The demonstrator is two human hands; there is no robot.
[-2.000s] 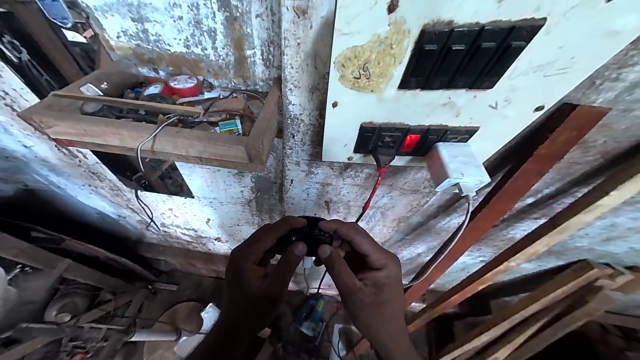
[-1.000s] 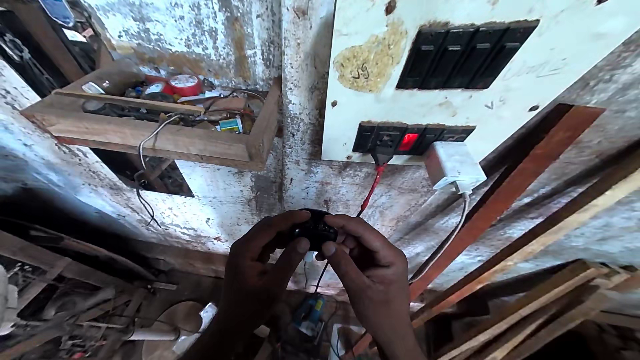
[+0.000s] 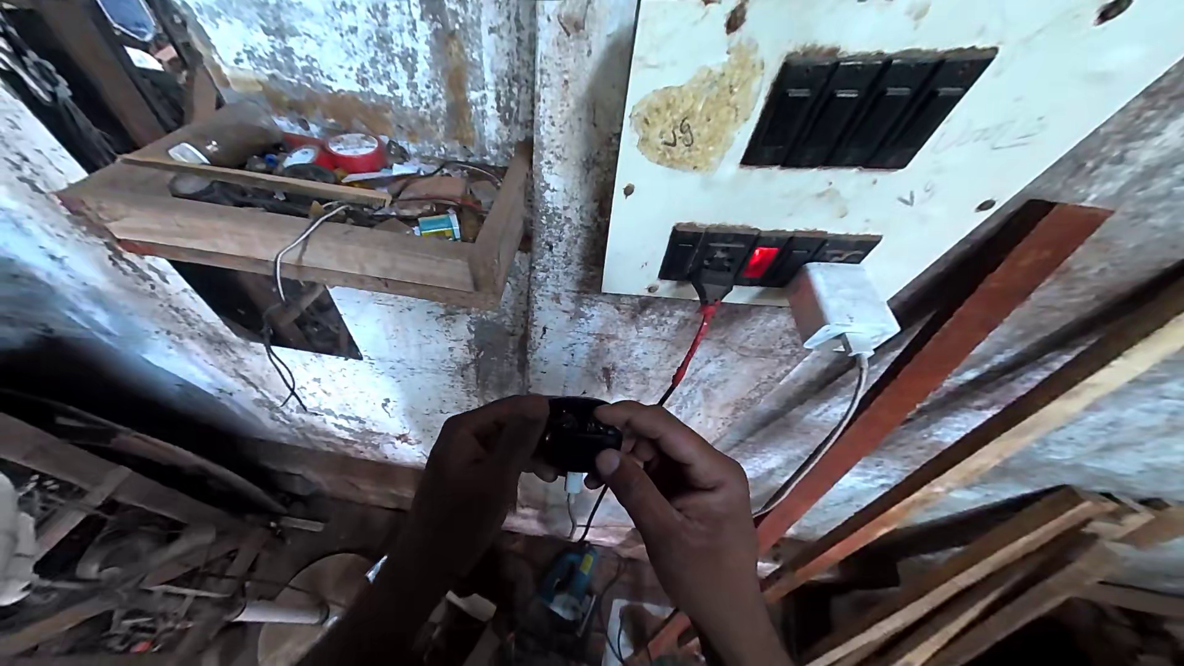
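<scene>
Both hands hold a small dark rounded case (image 3: 578,437) in front of the wall. My left hand (image 3: 481,472) grips its left side, and my right hand (image 3: 680,490) has thumb and fingers on its right side. A white cable plug (image 3: 574,483) shows just under the case, with a thin cable hanging down. Above and to the right, a black plug (image 3: 712,285) with a red-wrapped cord sits in the socket panel (image 3: 629,240) beside a lit red switch (image 3: 760,263). A white power adapter (image 3: 842,305) with a pale cable is at the panel's right end.
A wooden tray (image 3: 370,264) on the wall at left holds red tape rolls (image 3: 355,153) and small parts. Wooden planks (image 3: 962,573) lean at right. Wood scraps (image 3: 83,518) lie at lower left, and a blue-green power tool (image 3: 570,581) lies below my hands.
Both hands keep hold of the dark case. Its face is tilted differently from before, and my fingers have shifted slightly around it.
</scene>
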